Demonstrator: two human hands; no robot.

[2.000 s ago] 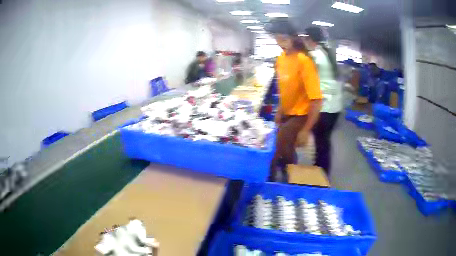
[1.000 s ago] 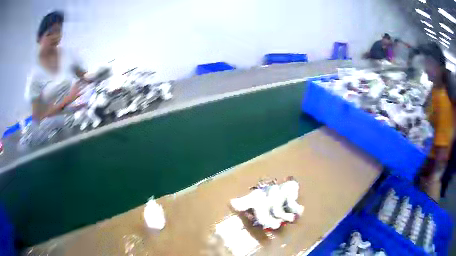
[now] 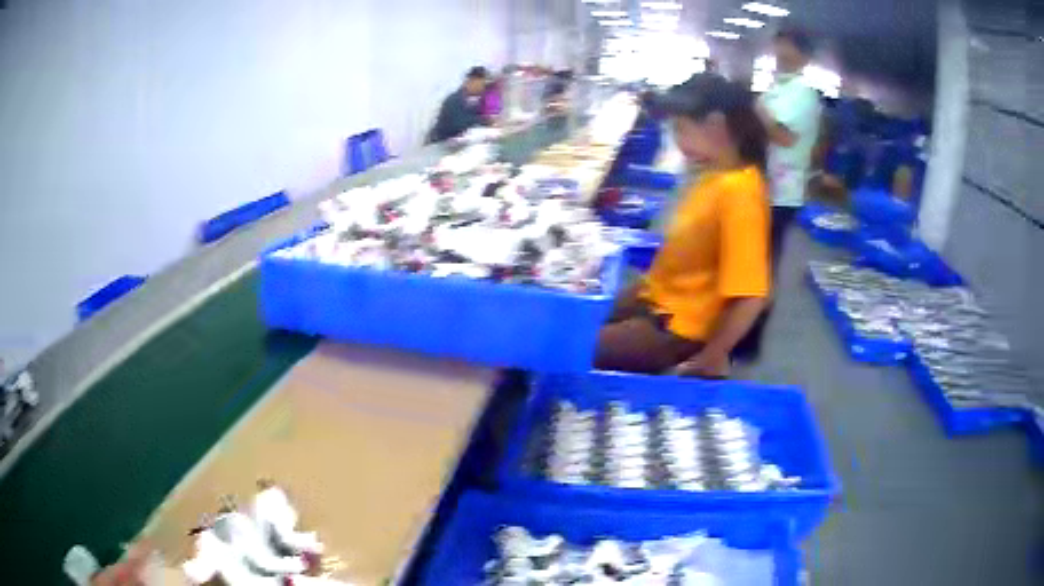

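White curved moulded parts (image 3: 258, 540) with dark ends and some red spots lie grouped on the brown board (image 3: 355, 441), at the bottom left. A blurred hand, apparently my right hand (image 3: 128, 568), shows at the bottom left edge, left of these parts and mostly cut off. A small pale object (image 3: 80, 563), perhaps the squeeze bottle, is just left of its fingers. Blur hides whether the hand grips it. My left hand is not in view.
A blue crate (image 3: 435, 318) heaped with white, red and black parts sits across the belt and board. Lower crates hold neat rows (image 3: 675, 495) and loose parts (image 3: 790, 555). A person in orange (image 3: 727, 246) sits beyond them. The green belt (image 3: 149, 401) runs left; floor crates (image 3: 876, 343) stand right.
The view swung left, then back right. The person in orange, upright two seconds ago, now sits lower. The blurred hand has come into view at the bottom left.
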